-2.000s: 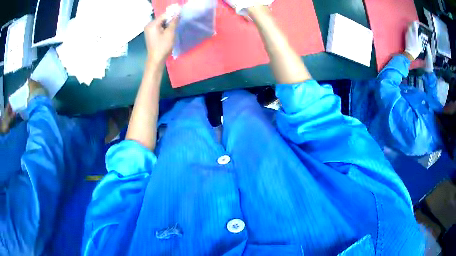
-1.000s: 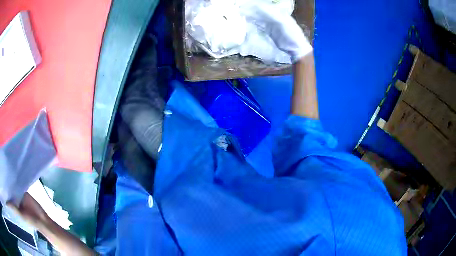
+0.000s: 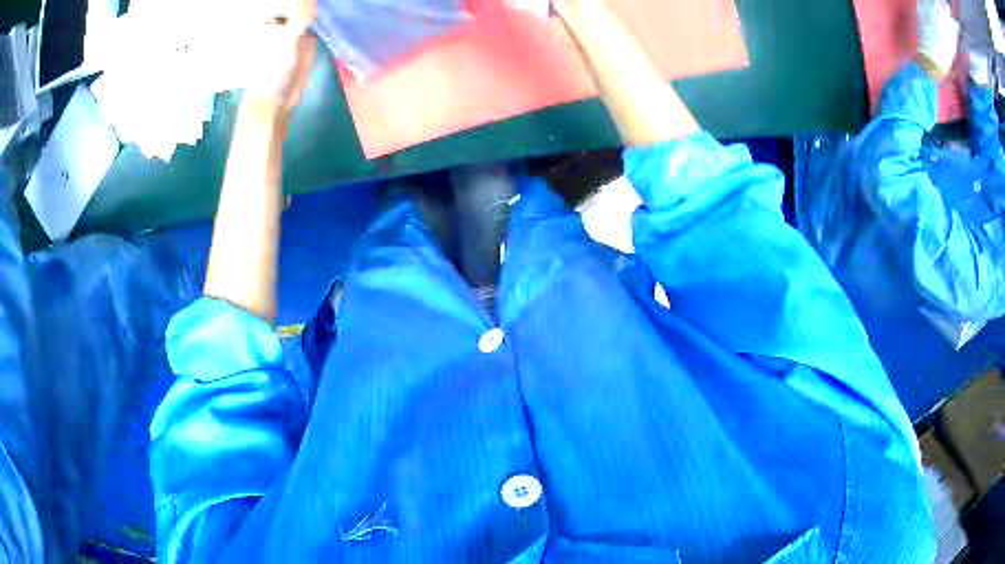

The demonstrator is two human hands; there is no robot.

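Note:
My left hand (image 3: pixel 289 50) is bare and blurred near the top edge, beside the white sheet pile. Its fingers are at the left end of a translucent grey-blue film (image 3: pixel 391 28) and appear to grip it. The film lies over the left part of the red-pink mat (image 3: pixel 441 105) and is cut off by the top edge. My right hand (image 3: pixel 533 4) is at the top edge over the mat. Only a bit of its white glove and the bare wrist show; its fingers are out of the picture.
A fanned white sheet pile (image 3: pixel 154 66) lies left of the mat on the dark green bench (image 3: pixel 793 66). A pale sheet (image 3: pixel 72 165) overhangs the bench edge at left. A neighbour's gloved hand (image 3: pixel 937 33) is at upper right; another blue smock shows at far left.
The view has swung back from the waste carton to the bench. My right hand has left the carton's crumpled white material and is over the mat. The film is still at my left hand.

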